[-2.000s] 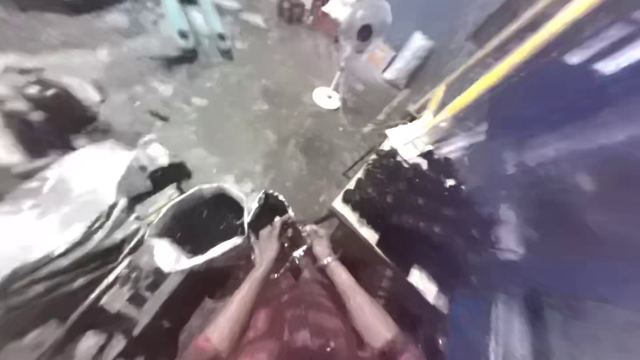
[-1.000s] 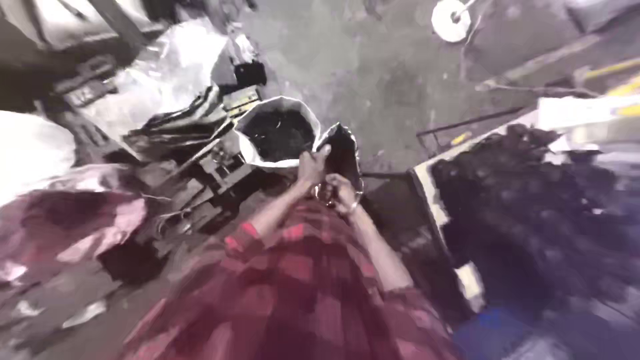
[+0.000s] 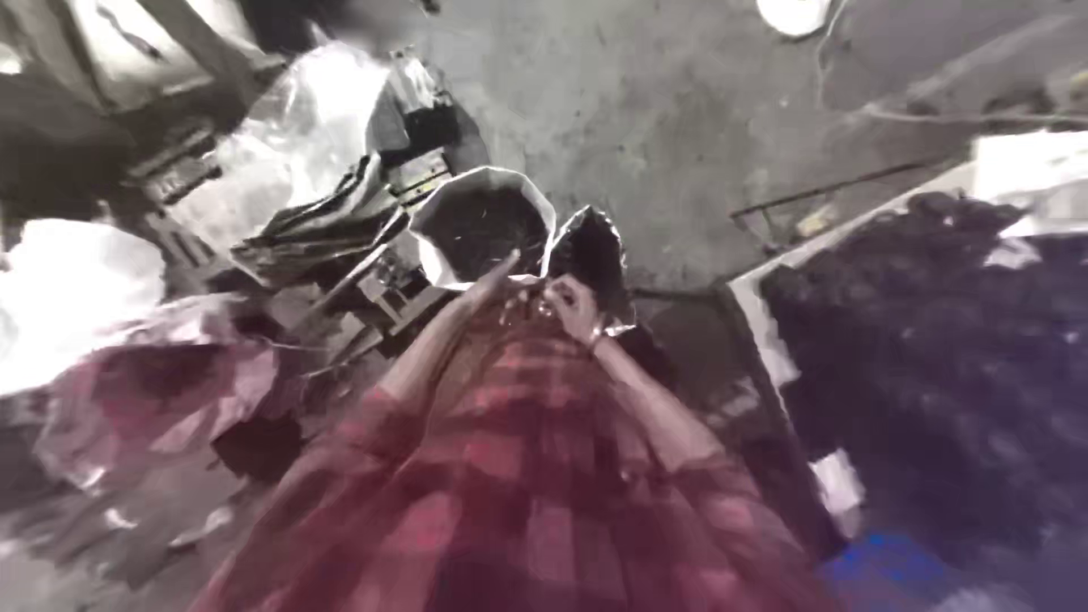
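Note:
My left hand (image 3: 501,285) lies at the near rim of a round white-rimmed container (image 3: 435,259) with dark contents. My right hand (image 3: 574,306), with a bracelet or watch at the wrist, is bent beside the near end of a narrower bag-like container (image 3: 599,251) with a shiny rim and a dark inside. Small shiny bits (image 3: 514,310) show between the two hands, close to my red checked shirt. Blur hides whether the fingers hold anything.
At the right, a pale-edged table (image 3: 765,331) bears a heap of dark material (image 3: 926,340). White plastic sheeting (image 3: 306,127) and a pink bag (image 3: 161,374) lie at the left. A white round base (image 3: 795,10) stands on the floor ahead.
The view has turned and shifted strongly. In the oldest frame my left hand was at the narrower container; now it is at the round container's near rim.

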